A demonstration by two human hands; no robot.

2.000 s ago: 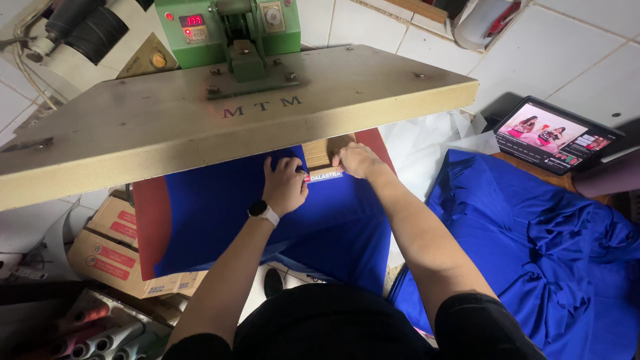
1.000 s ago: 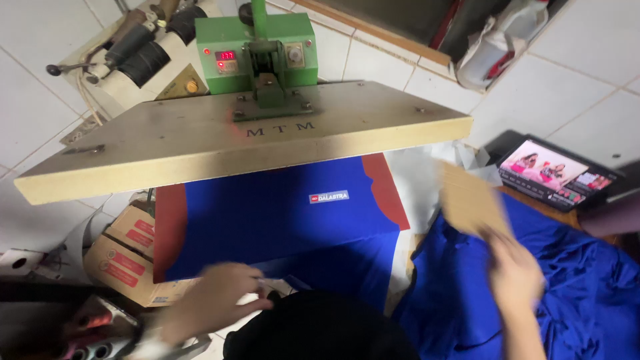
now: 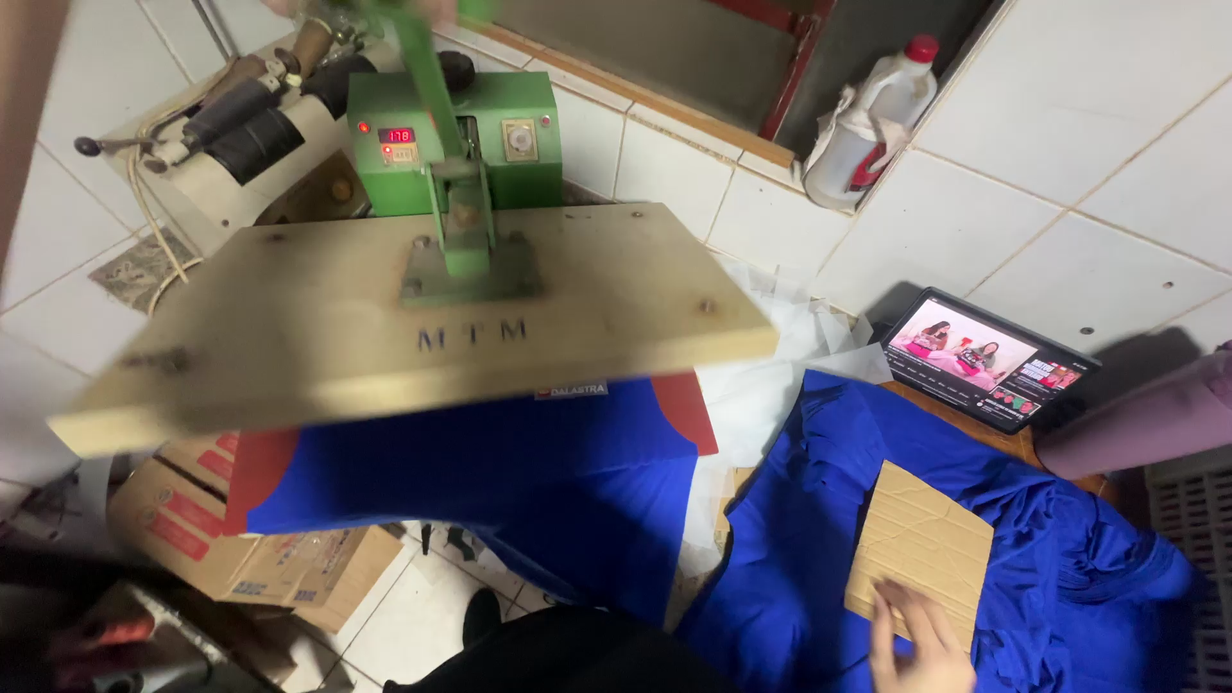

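Note:
The green heat press (image 3: 457,144) has its cream upper plate (image 3: 577,289) over blue fabric with red edges (image 3: 577,462). The plate partly covers a small printed label (image 3: 573,388) on the fabric. At the top edge, my left hand (image 3: 435,10) is a cut-off blur at the press's green lever (image 3: 423,67), seemingly gripping it; a blurred forearm runs up the left edge. My right hand (image 3: 919,630) is at the lower right, fingers apart, at the near edge of a cardboard piece (image 3: 924,549). That cardboard lies on a heap of blue fabric (image 3: 770,577).
A tablet (image 3: 987,356) showing a video stands behind the blue heap, beside a purple cylindrical object (image 3: 1136,414). White sheets (image 3: 751,404) lie right of the press. Cardboard boxes (image 3: 183,529) are below left. A plastic bottle (image 3: 871,125) stands on the ledge.
My left hand has gone from the fabric's near side up to the lever. My right hand took the cardboard from the press to the blue heap. The plate now partly covers the label.

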